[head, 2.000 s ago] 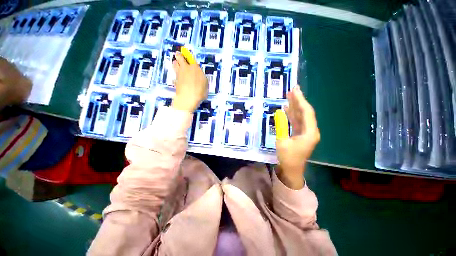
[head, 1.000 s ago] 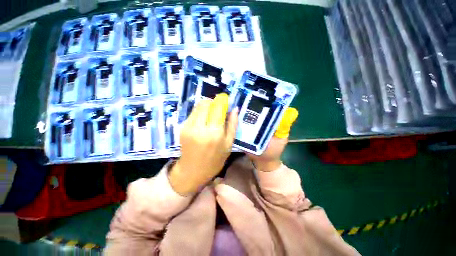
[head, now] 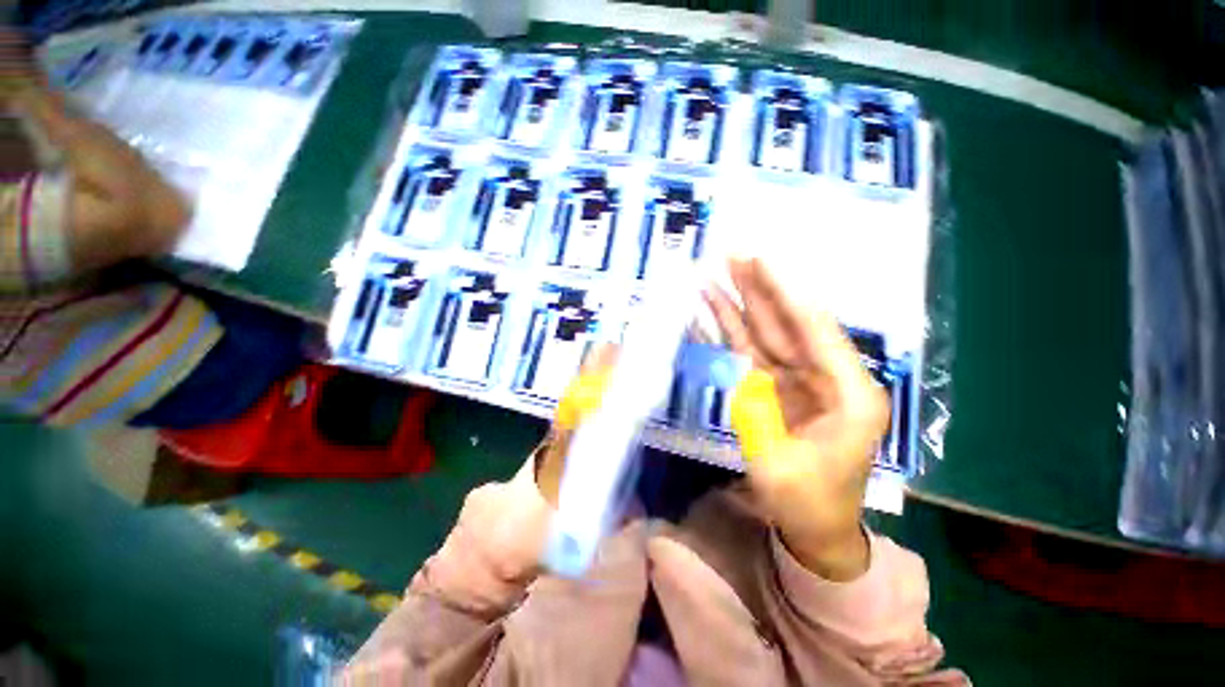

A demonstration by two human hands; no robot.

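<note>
The tray (head: 822,235) of display modules lies on the bench, with modules (head: 586,222) in many pockets and plain white at the middle row's right. My left hand (head: 580,403), with yellow finger covers, holds a blurred whitish flat piece (head: 611,436), likely display modules, tilted and seen nearly edge-on; it hides most of the hand. My right hand (head: 806,423) is over the tray's lower right, fingers apart, a yellow cover on its thumb; it seems empty. Bluish shapes between the hands are too blurred to name.
Upright ridged trays (head: 1182,336) stand at the bench's right end. Another tray (head: 202,148) lies at the left, beside a person's arm (head: 114,201) and striped clothing. A red stool (head: 323,423) stands under the bench's left front. Clear film edges surround the middle tray.
The two modules held face-up side by side are no longer seen so; my left hand now holds a piece edge-on. My right hand has opened away from it. The view has shifted left.
</note>
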